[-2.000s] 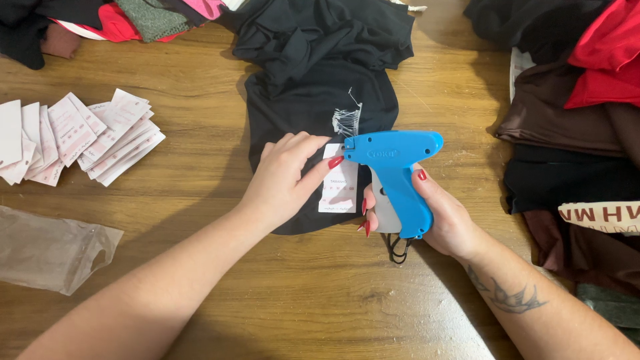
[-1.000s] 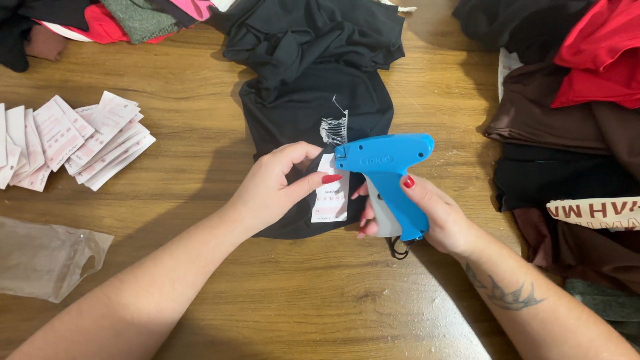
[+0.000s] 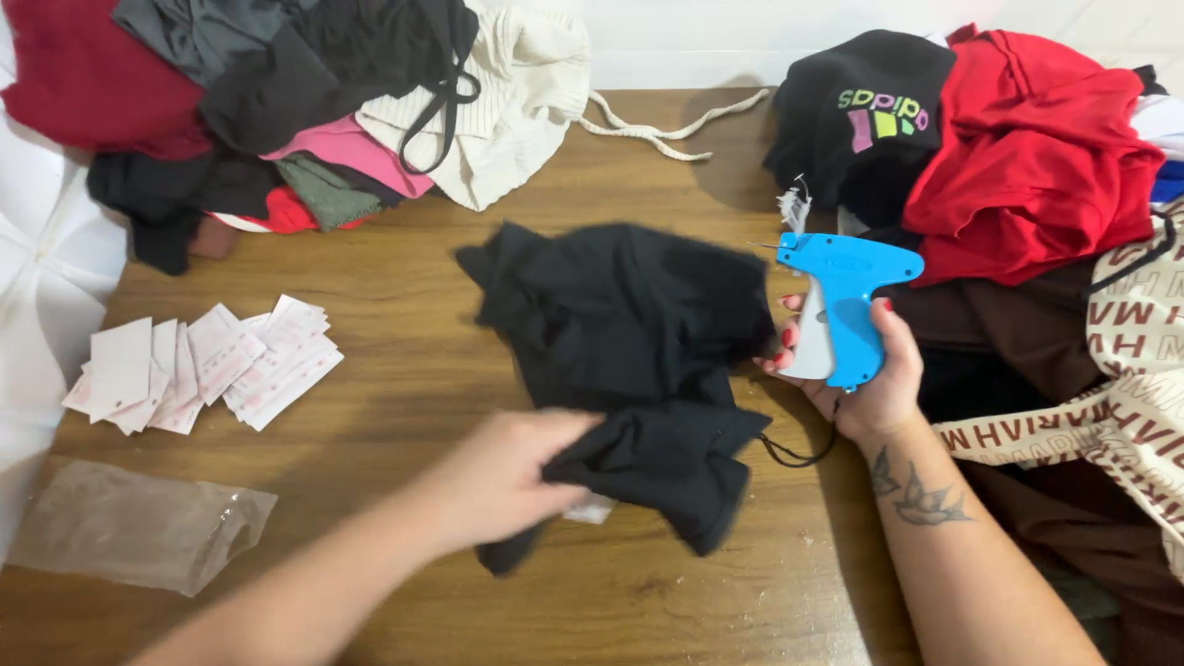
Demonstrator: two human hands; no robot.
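A black garment (image 3: 629, 324) lies bunched over the middle of the wooden table. My left hand (image 3: 518, 472), blurred, grips a fold at its near end. Under that fold, beside my fingers, a bit of a white tag (image 3: 589, 508) shows. My right hand (image 3: 874, 370) holds a blue and grey tagging gun (image 3: 851, 296) upright, just right of the garment. Its needle points left, white plastic fasteners (image 3: 795, 211) stick up from its top, and a black cord loop hangs from its handle.
Printed paper tags (image 3: 199, 365) lie in an overlapping group on the left, above a clear plastic bag (image 3: 139, 527). Mixed clothes (image 3: 305, 83) are heaped at the back left. Another heap, with a red garment (image 3: 1027, 157) and a lettered cream fabric (image 3: 1138, 398), fills the right side.
My left hand has left the tag at the gun's needle and now grips the black garment, which is folded over itself. The tagging gun is off the garment, to its right. The view takes in more of the back.
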